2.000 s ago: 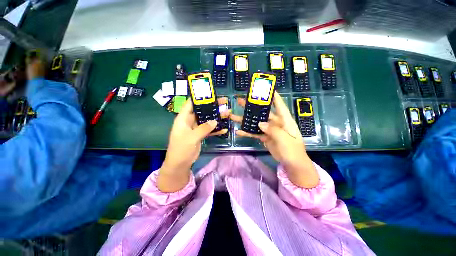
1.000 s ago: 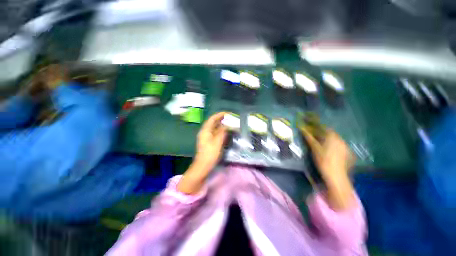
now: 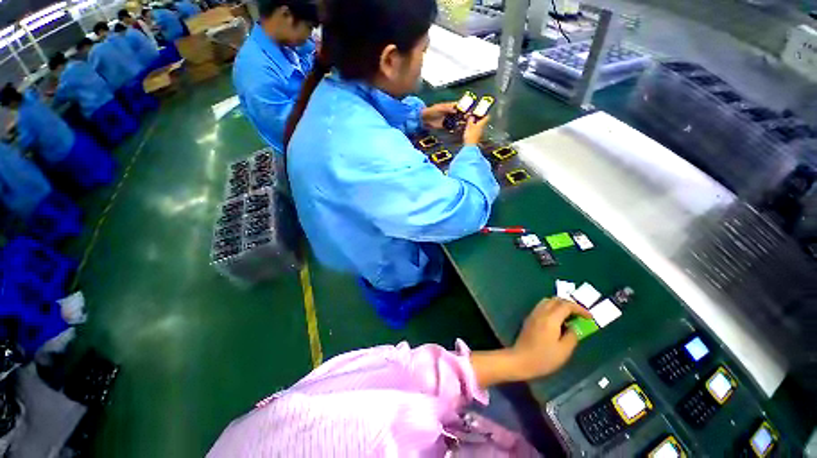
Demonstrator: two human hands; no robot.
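My left hand (image 3: 545, 338) reaches over the green mat, fingertips at the edge of a green battery (image 3: 583, 327); whether they grip it is unclear. White-sided batteries (image 3: 606, 312) lie beside it. My right hand is not in view. Below, cut off by the frame's lower edge, the clear blister tray (image 3: 560, 413) holds several keypad phones with lit screens. One phone (image 3: 616, 416) lies in the near row, another (image 3: 683, 356) in the far row. A tiny pale piece (image 3: 603, 383) shows at the tray's near-left part.
Another green battery (image 3: 559, 241), small dark parts (image 3: 544, 257) and a red-white marker pen (image 3: 504, 230) lie further left. A blue-smocked person (image 3: 376, 170) holds two phones at the bench. Stacked trays (image 3: 255, 215) stand beyond the bench edge. A white strip (image 3: 627, 179) runs along the back.
The view has swung left. My left hand has moved from the tray to the batteries. My right hand, earlier at the tray's right side with a dark phone, has left the view.
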